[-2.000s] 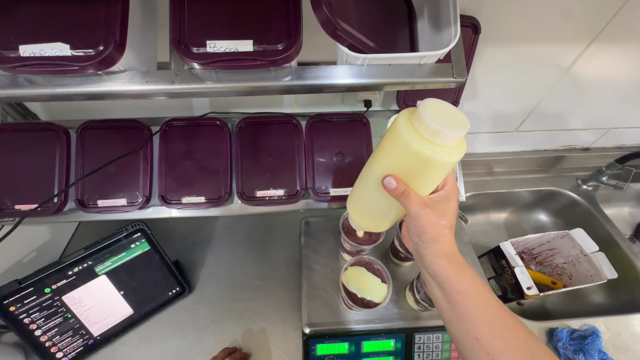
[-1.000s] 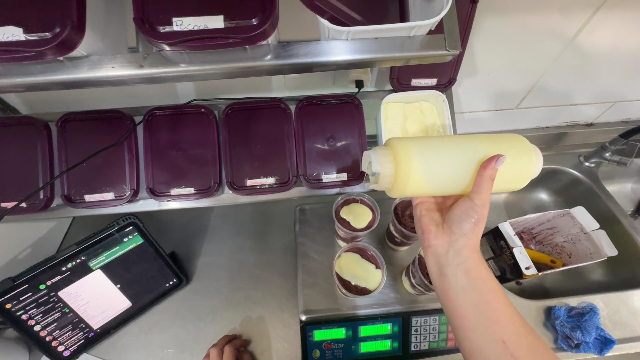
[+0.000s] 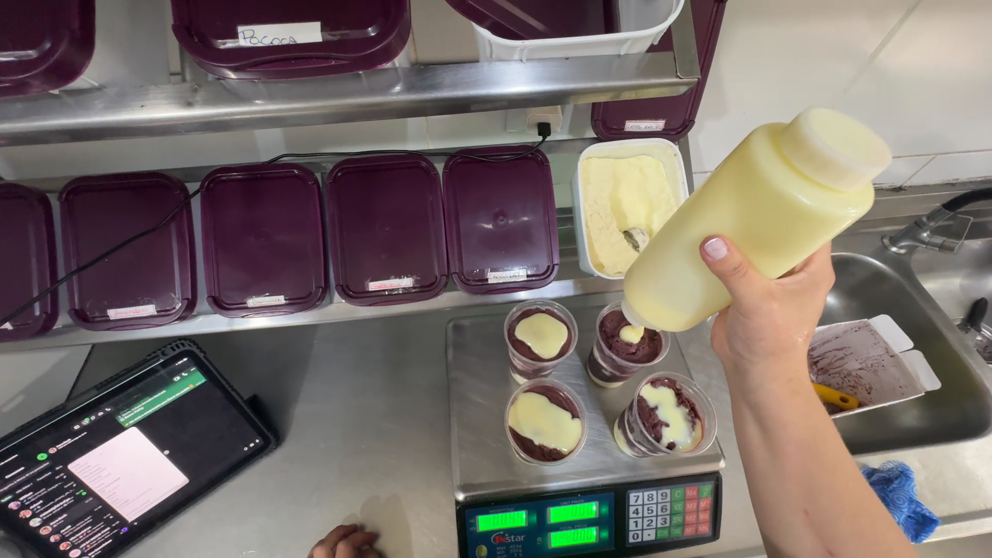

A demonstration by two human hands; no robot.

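Note:
My right hand [image 3: 775, 302] grips a squeeze bottle of pale yellow cream [image 3: 744, 225], tilted nozzle-down over the back right clear plastic cup [image 3: 629, 345]. A small blob of cream lies on the dark purple filling there. The back left cup [image 3: 541, 341], front left cup [image 3: 546, 422] and front right cup [image 3: 666, 415] hold the same filling with cream on top. All stand on the steel plate of a digital scale [image 3: 480, 465]. My left hand [image 3: 346, 542] shows only partly at the bottom edge, near the counter; whether it holds anything is hidden.
A tablet [image 3: 139, 457] lies at the left. Purple-lidded tubs [image 3: 500, 217] line the shelf, beside an uncovered tub of pale powder [image 3: 632, 201] with a spoon. A steel shelf edge [image 3: 349, 97] crosses above. At right are a sink [image 3: 914, 310], a stained carton [image 3: 868, 364] and a blue cloth [image 3: 899, 496].
The bottle has gone from roughly level to tilted nozzle-down over the back right cup, which now has a blob of cream. The back left cup, under the bottle two seconds ago, has cream on top.

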